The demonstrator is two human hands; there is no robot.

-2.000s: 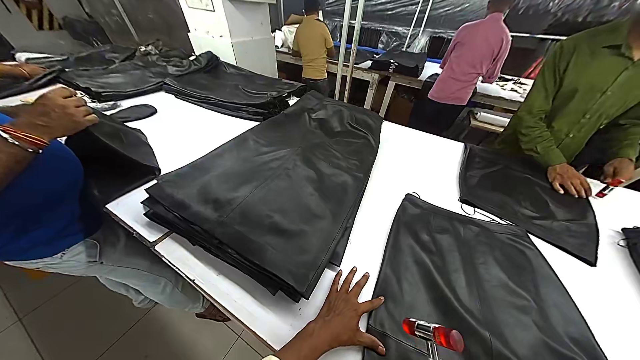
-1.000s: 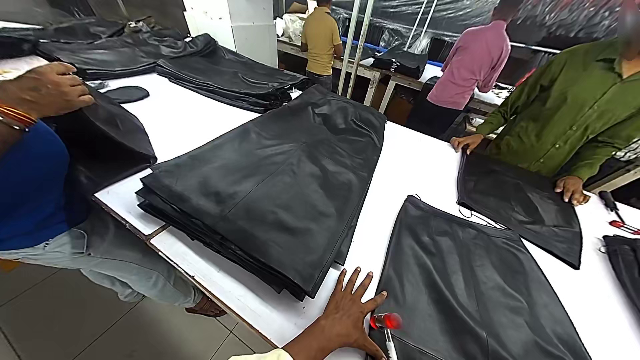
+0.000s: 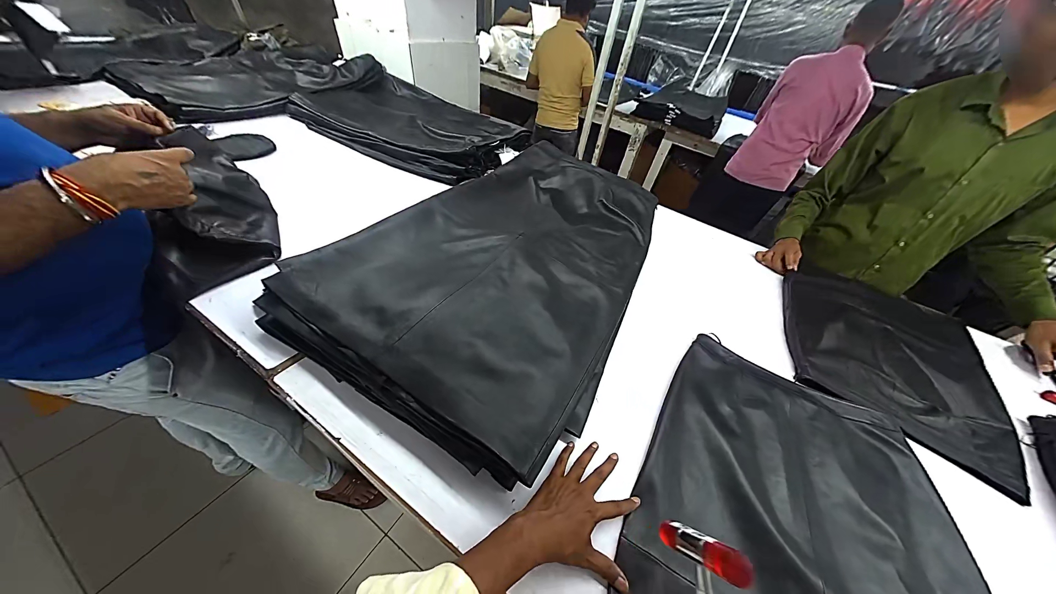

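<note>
My left hand (image 3: pixel 582 511) lies palm down with fingers spread, on the white table edge and the near left edge of a black leather skirt panel (image 3: pixel 767 462). A mallet with red faces (image 3: pixel 705 554) is over that panel, its handle running out at the bottom. My right hand is out of view, so what holds the mallet is hidden. Just beyond my left hand is a thick stack of black leather skirts (image 3: pixel 487 289). Another black leather piece (image 3: pixel 899 363) lies beyond the panel, with a co-worker's hand (image 3: pixel 780 254) at its corner.
At the left, a co-worker's hands (image 3: pixel 148 169) hold a black leather piece (image 3: pixel 227 214). More leather stacks (image 3: pixel 396 124) lie on the far side of the table (image 3: pixel 676 289). A co-worker in green (image 3: pixel 924 190) stands across it. Two other people stand farther back.
The mallet shifted left, then back right over the panel. The co-worker in green has moved one hand to the leather's upper left corner. My left hand has stayed nearly in place.
</note>
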